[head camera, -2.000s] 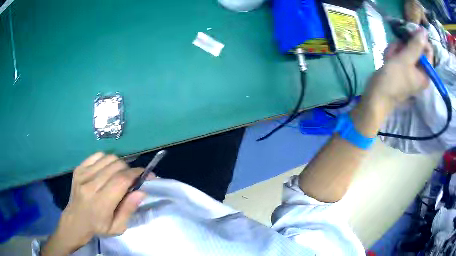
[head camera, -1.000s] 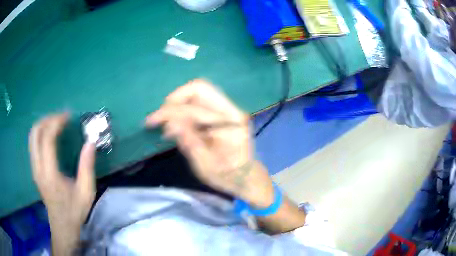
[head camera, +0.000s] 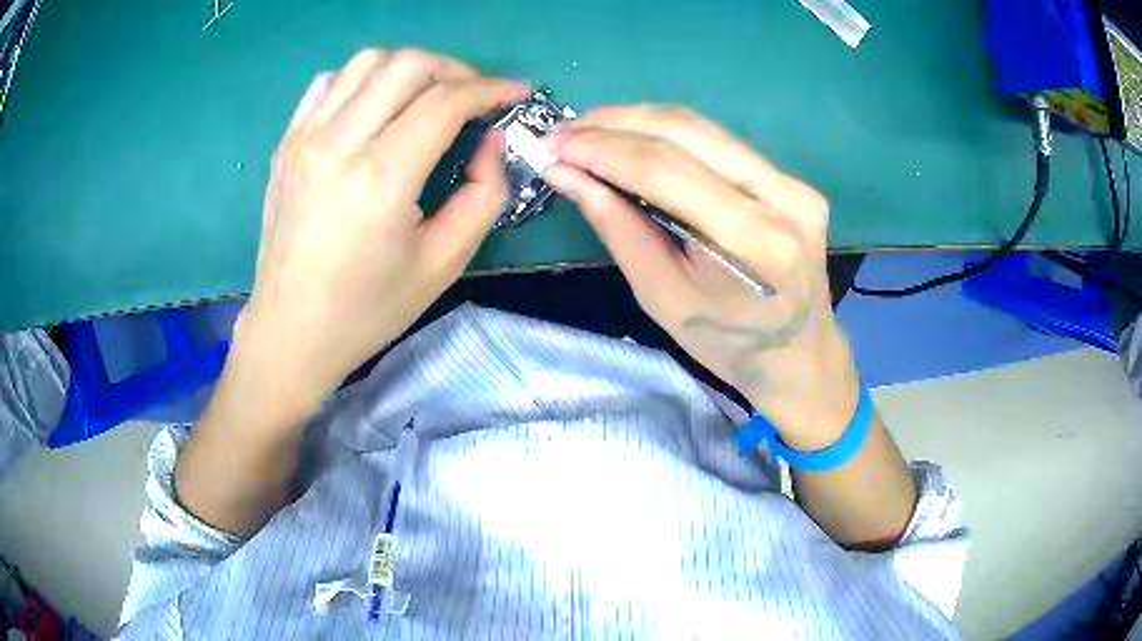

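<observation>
The watch module (head camera: 532, 148), black-edged with a silver-white middle, is on the green mat near the bench edge. My left hand (head camera: 376, 188) grips its left side between thumb and fingers. My right hand (head camera: 714, 225) holds the thin dark tweezers (head camera: 708, 248), whose back end points down and right across the palm. The right fingertips are at the module's right side and hide the tweezer tips. A blue strap is on my right wrist.
The green mat (head camera: 188, 188) ends at a front edge close below the hands. The blue soldering station (head camera: 1046, 56) stands at the right, with a black cable (head camera: 1037, 200) hanging off its front. A white label piece (head camera: 837, 18) lies at the top. Blue stools are below the bench.
The soldering iron seen earlier in my right hand is gone from it; the right hand now holds the tweezers at the module. My left hand, which held the tweezers earlier, now grips the module.
</observation>
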